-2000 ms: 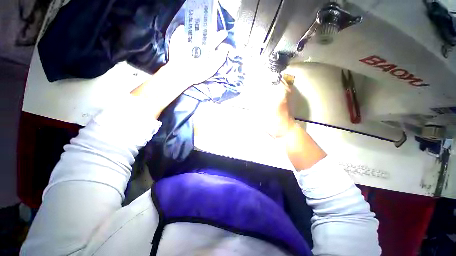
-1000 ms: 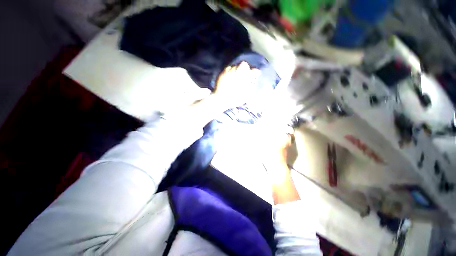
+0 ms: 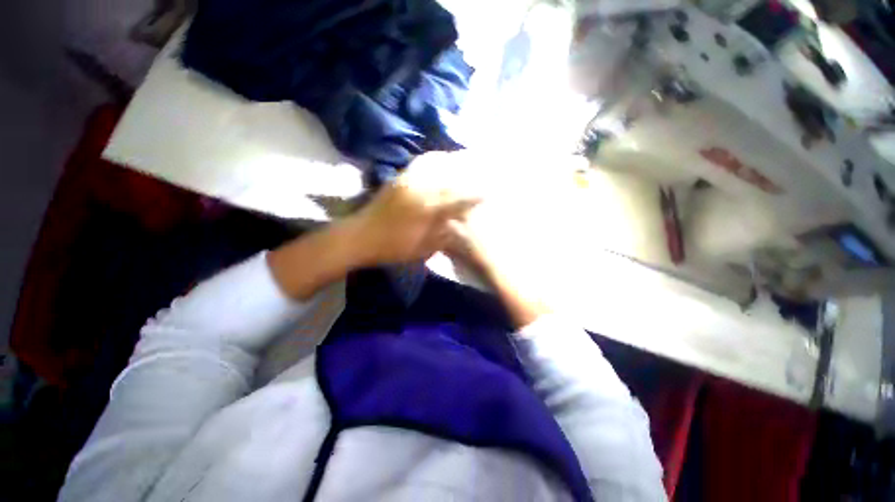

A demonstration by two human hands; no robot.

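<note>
The dark navy garment piece (image 3: 324, 54) lies bundled on the table at the upper left, with a shinier blue wrinkled part towards the lamp glare. My left hand (image 3: 407, 216) is at the table's front edge, just below this cloth. My right hand (image 3: 461, 240) is close beside it, and the two overlap in the view. Both are blurred and partly washed out, so whether either holds cloth cannot be told. The needle area is hidden by white glare.
The white sewing machine (image 3: 726, 118) with blurred red lettering stands at the right. Red-handled snips (image 3: 671, 225) lie under its arm. A thin dark rod runs along the bed. Red containers (image 3: 746, 441) show below the table at right and at left. A purple apron (image 3: 442, 377) covers my lap.
Both hands have moved away from the needle area and come together at the table's front edge. The shiny blue cloth now shows more openly on the left. The camera view has shifted.
</note>
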